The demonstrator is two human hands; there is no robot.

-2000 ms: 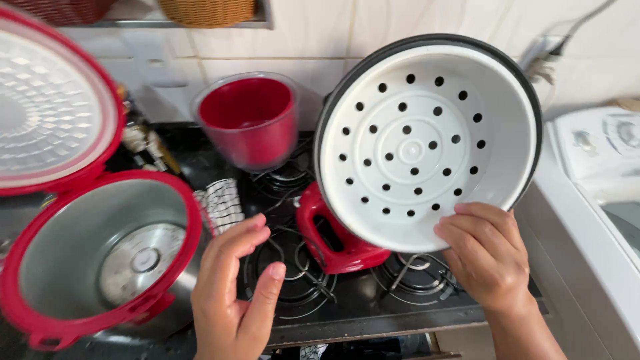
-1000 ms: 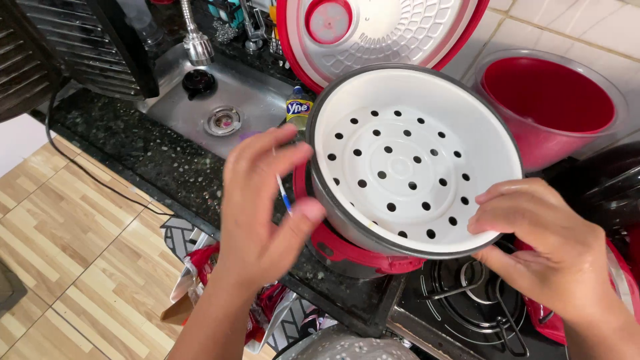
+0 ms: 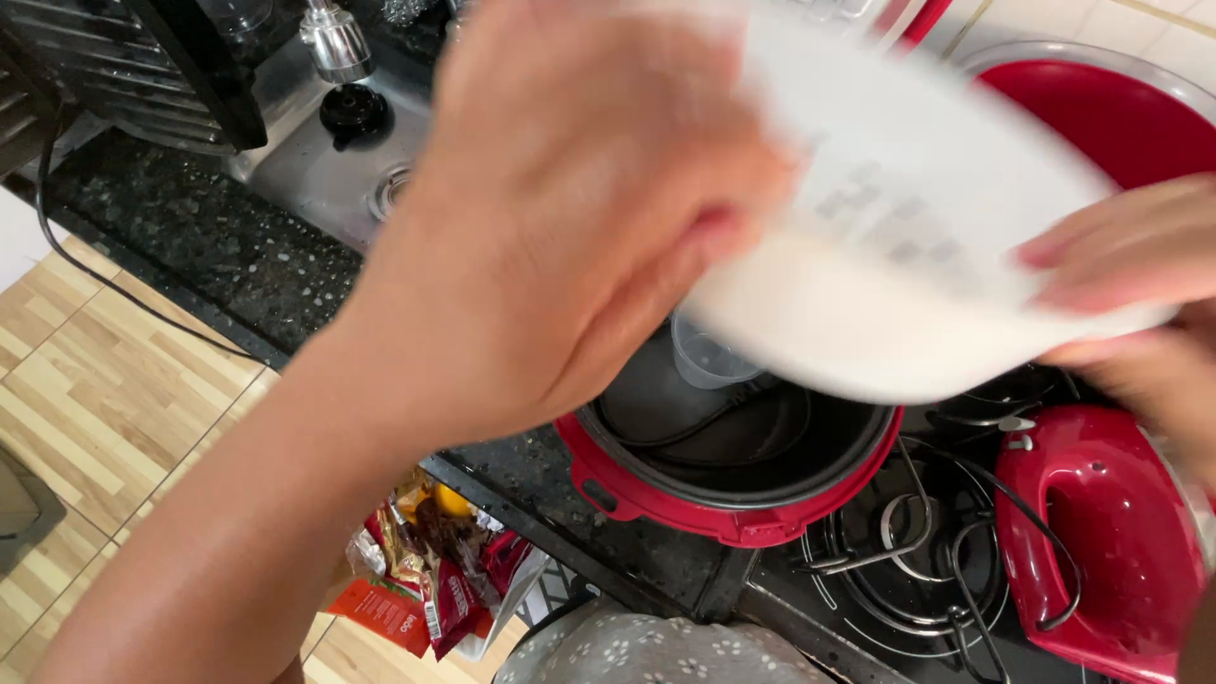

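Blurred by motion, a white perforated steamer basket (image 3: 883, 247) is tilted between my hands. My left hand (image 3: 608, 209) grips its left rim, the fingers partly hidden. At the right edge my right hand (image 3: 1130, 266) has its fingers on one face and another part of the hand under the rim. Below the basket stands a red-rimmed cooker pot (image 3: 741, 532) with a dark inside. A small clear plastic cup (image 3: 712, 356) and a black cord (image 3: 684, 437) are in that pot.
A red bowl with a clear rim (image 3: 1092, 114) stands behind at right. A red appliance body (image 3: 1111, 532) lies by the stove burner (image 3: 912, 551). At left are the steel sink (image 3: 323, 180), faucet (image 3: 337, 47) and dish rack (image 3: 161, 76). Wrappers (image 3: 446, 560) fill a bin below.
The basket has tipped from facing me to steeply slanted, over the pot. My left hand, raised beside it with fingers apart before, now holds its rim. The pot's inside has come into view.
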